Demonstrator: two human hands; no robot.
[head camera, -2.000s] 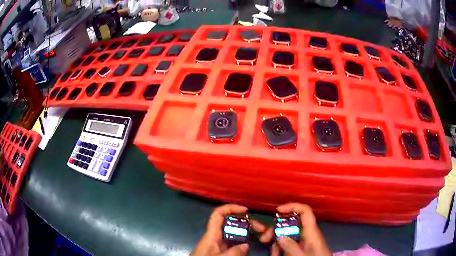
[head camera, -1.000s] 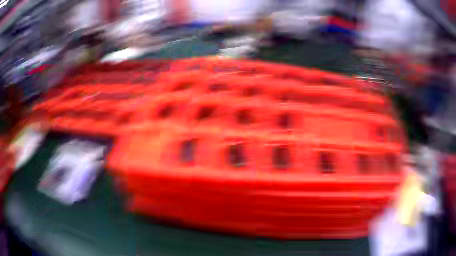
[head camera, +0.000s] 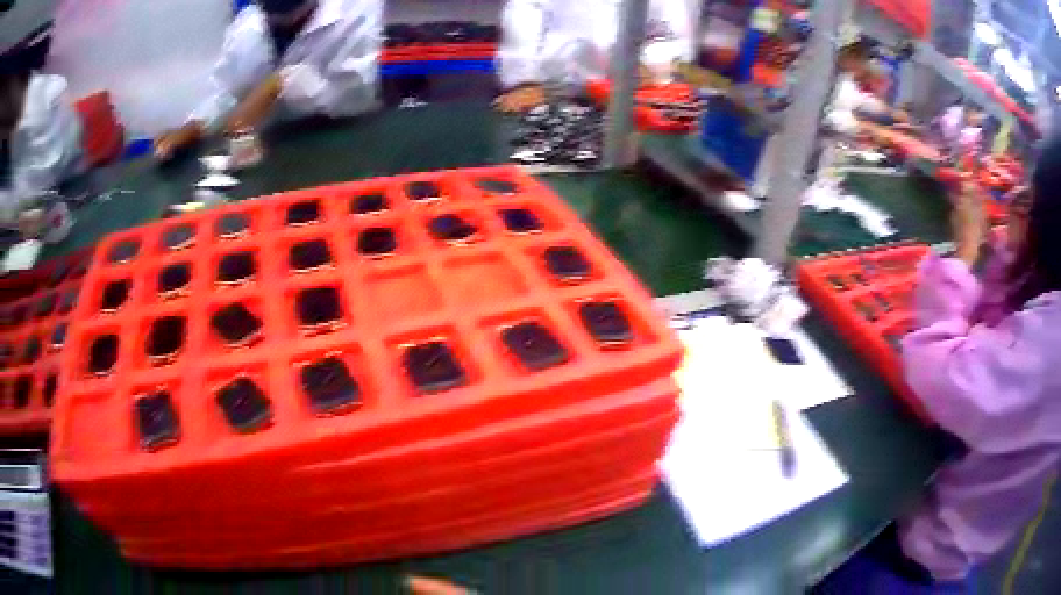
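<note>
A thick stack of red-orange foam trays (head camera: 384, 488) stands in front of me. The top tray's square pockets hold rows of dark watch bodies, such as one at the front (head camera: 434, 365). Two pockets right of the middle and the front left corner pocket are empty. Only a bit of a finger, apparently of my left hand (head camera: 436, 585), shows at the bottom edge; whether that hand holds anything is hidden. My right hand is out of the picture.
A calculator (head camera: 23, 529) is cut off at the left edge. White record sheets (head camera: 745, 465) with a pen (head camera: 784, 439) lie right of the stack. A crumpled white heap (head camera: 747, 285) is behind them. A person in pink (head camera: 989, 360) sits at right by another red tray (head camera: 867, 279).
The view has swung right, so the stack and calculator sit farther left and the sheets and pink-sleeved person show. My two hands with the lit watches, seen two seconds ago, have left the view except a fingertip.
</note>
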